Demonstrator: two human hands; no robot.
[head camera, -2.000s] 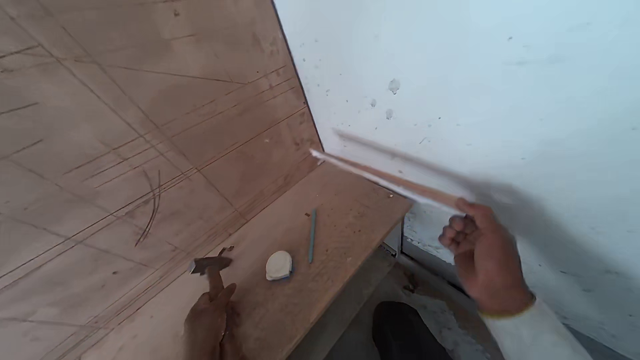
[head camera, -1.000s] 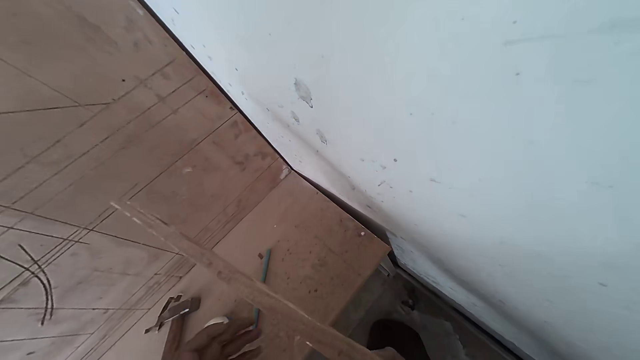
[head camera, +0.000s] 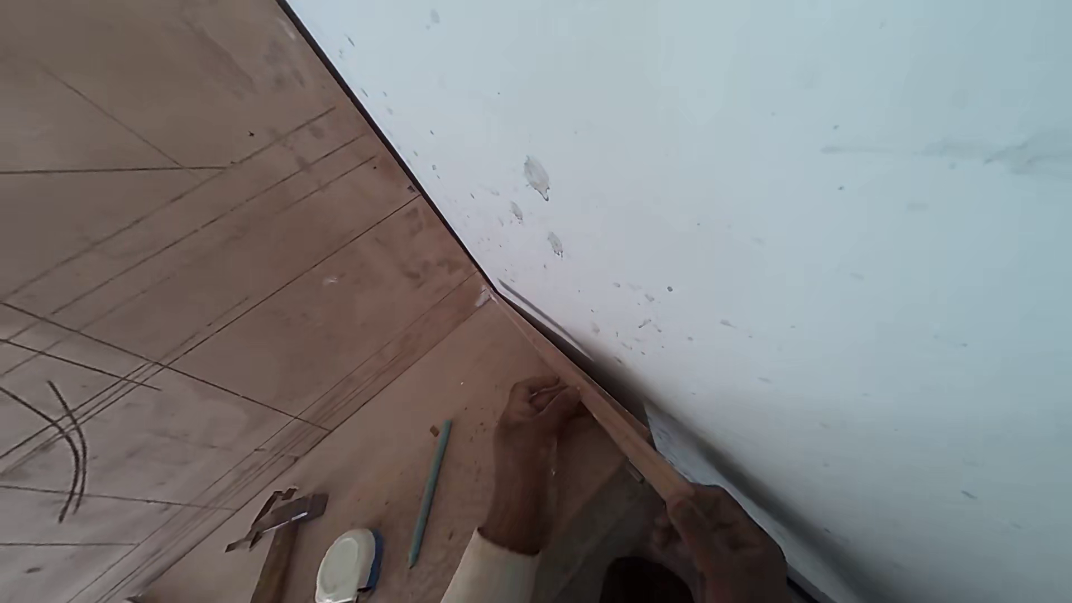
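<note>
A thin wooden strip (head camera: 615, 423) lies along the wall side of the wooden board, its far end at the corner where panel and wall meet. My right hand (head camera: 724, 536) is closed around its near end. Farther up, my left hand (head camera: 536, 410) has its fingertips at the strip's left edge; whether they pinch it cannot be told. Left of my left wrist a green pencil (head camera: 430, 494) rests on the board. A white and blue tape measure (head camera: 347, 565) and a hammer (head camera: 289, 515) with a wooden handle lie at the lower left.
The pale painted wall (head camera: 754, 251) rises on the right, with chipped spots. On the left stands a wooden panel (head camera: 209, 251) marked with dark lines. The wooden board (head camera: 469, 368) joins it at the corner. Below the board's right edge a dark rounded thing (head camera: 645, 582) shows.
The strip has gone from above the board and panel to the wall side. The hammer, in my left hand two seconds ago, now lies free, and my left hand is at the strip.
</note>
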